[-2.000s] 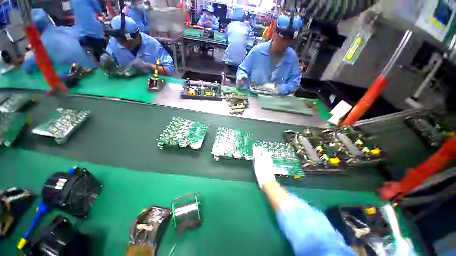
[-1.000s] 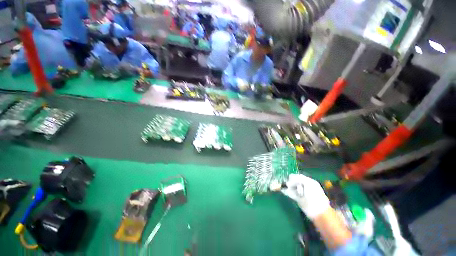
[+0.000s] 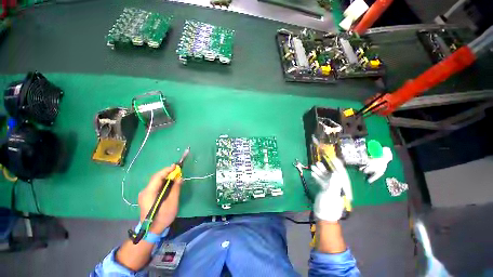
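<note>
A green circuit board lies on the green mat in front of me, silvery solder side up. My left hand, bare with a blue wrist band, holds a yellow-and-black soldering iron, its tip pointing up. Solder wire runs from the reel to the left hand, and its end reaches the board's left edge. My right hand, in a white glove and blurred, is closed around a second yellow-and-black soldering iron at the right iron stand.
Another iron stand with a yellow sponge and black fans are at left. Cutters, a green-lidded bottle, a spare white glove and metal parts lie right. The conveyor carries boards and black trays.
The board has moved from my gloved hand onto the mat and been let go. My left hand has come into view holding an iron and wire; my right hand has taken hold of another iron.
</note>
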